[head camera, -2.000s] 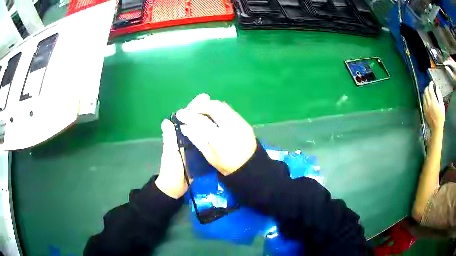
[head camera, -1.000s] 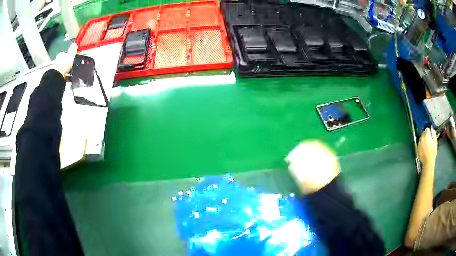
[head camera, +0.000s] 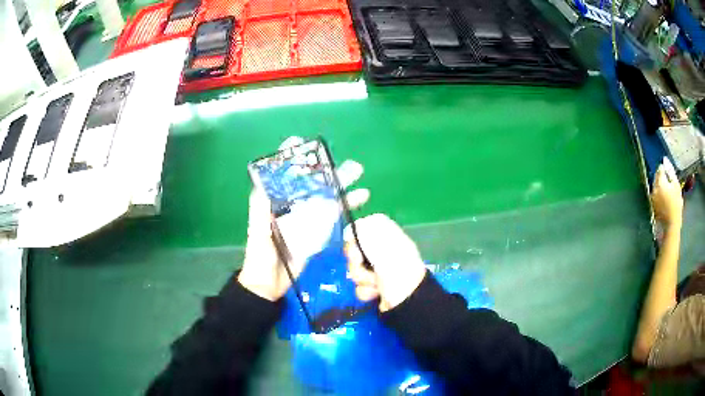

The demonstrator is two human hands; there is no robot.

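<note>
A phone frame (head camera: 298, 182) with a thin black rim and a blue and dark upper part is held tilted in front of me; its middle is open and shows my fingers and blue film through it. My left hand (head camera: 267, 247) grips its left side, fingers reaching behind it to the right. My right hand (head camera: 386, 263) is at its lower right edge, fingers curled against the rim. Shiny crumpled blue film (head camera: 348, 363) lies below the frame, partly hidden by the frame and my right sleeve.
A white fixture plate (head camera: 147, 100) with dark slots stands at left. A red tray (head camera: 263, 75) holding dark parts and black trays (head camera: 479, 71) are at the back on the green mat (head camera: 464, 162). At right, another person's forearm (head camera: 657, 294) reaches beside equipment.
My left hand has come back from the fixture, where a dark part now sits in the nearest slot. Both hands now hold a phone frame. The frame lying on the right of the mat is gone from there.
</note>
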